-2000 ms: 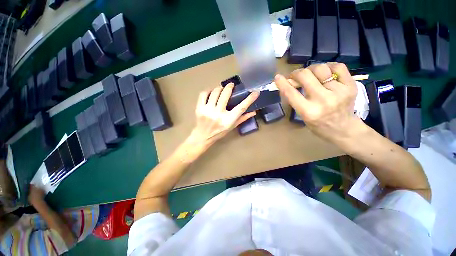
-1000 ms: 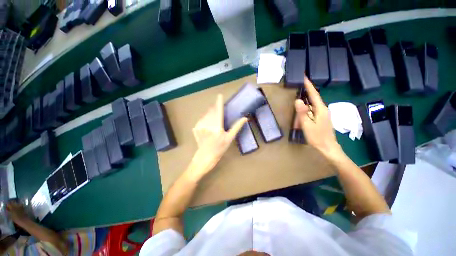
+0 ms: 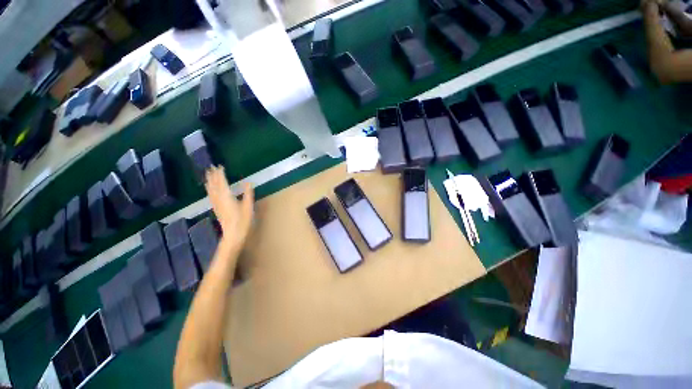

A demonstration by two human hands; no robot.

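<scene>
Three long grey device units with glossy black ends lie face up on the tan work board: a left one, a middle one and a right one. My left hand is over the board's left edge with fingers spread. Its fingertips are at the lower end of another unit on the green surface behind the pale rail; I cannot tell if they touch it. My right hand is out of the picture. Thin pale sticks lie beside the crumpled white cloth.
Units stand in rows left, behind and right of the board. A folded white pad lies at the board's top edge. A broad white lamp arm hangs above the rail. Another person's arm shows top right.
My left hand has moved left, off the units on the board. The tilted unit now lies flat with the others. My right hand has left the picture. The view has shifted.
</scene>
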